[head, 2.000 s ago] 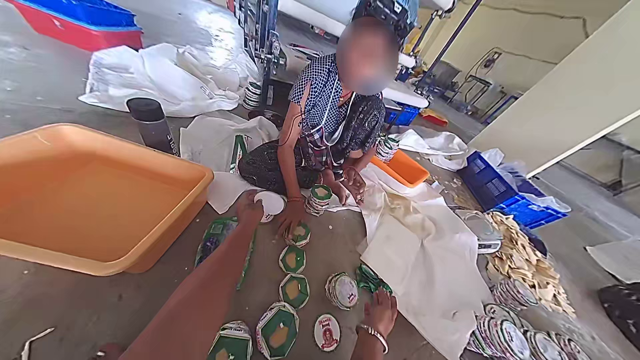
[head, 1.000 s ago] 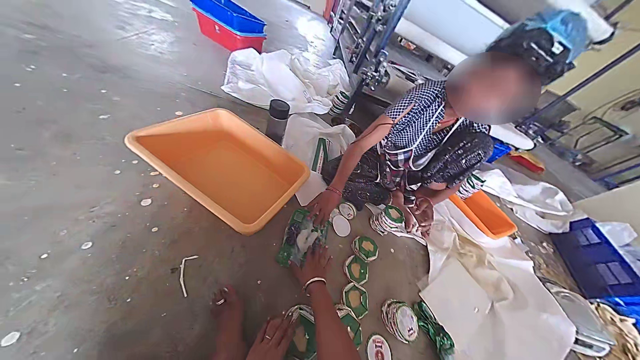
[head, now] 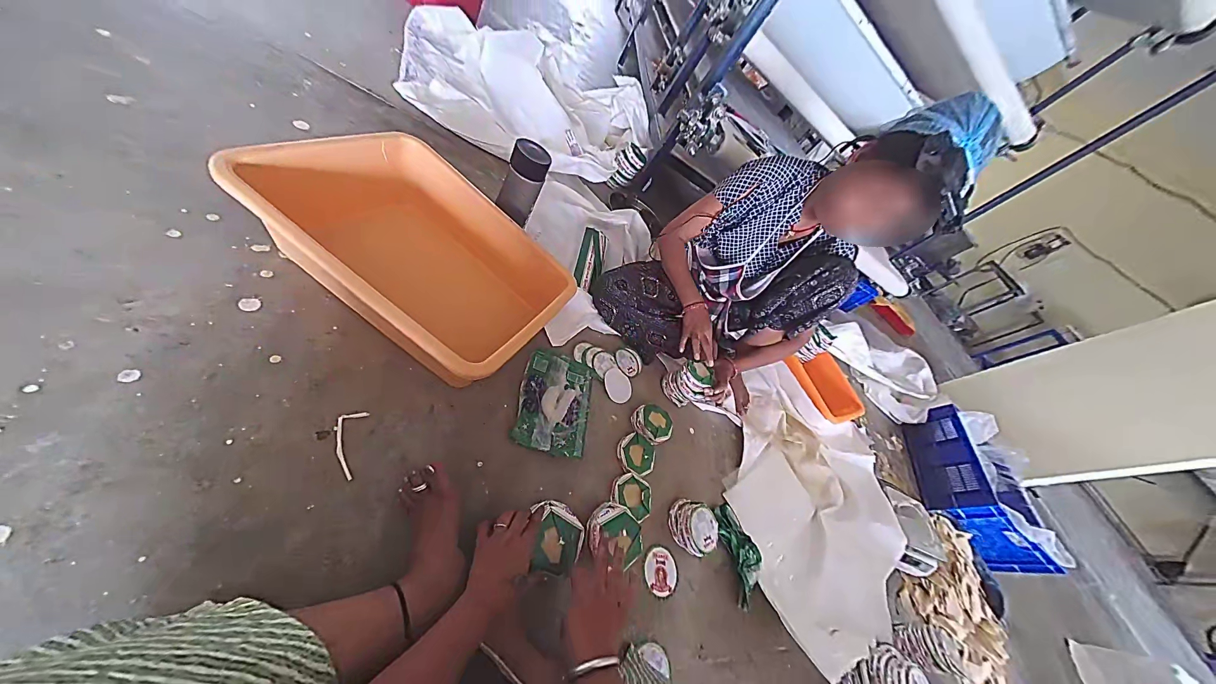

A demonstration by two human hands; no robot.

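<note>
My left hand (head: 503, 549) rests its fingers at the left side of a stack of green-topped packets (head: 556, 540). Beside it, my right hand (head: 598, 594), with a bangle at the wrist, reaches to the near edge of a second green-topped stack (head: 616, 532). Whether either hand grips its stack is unclear. Smaller green-and-white stacks (head: 635, 454) run in a row away from these. A round printed label (head: 661, 571) lies to the right, below a stack of white round pieces (head: 693, 528). A green plastic bag (head: 553, 404) and white discs (head: 617, 386) lie farther off.
A co-worker sits opposite, hands at another stack (head: 686, 382). An orange tub (head: 408, 256) stands at the left, a dark bottle (head: 522, 182) behind it. White cloth (head: 817, 532), a blue crate (head: 950, 456) and a heap of pale strips (head: 955, 598) are at the right.
A hand of mine that was on the green plastic bag a second ago has come back to the near stacks. The co-worker's hand has moved from beside that bag to the far stack.
</note>
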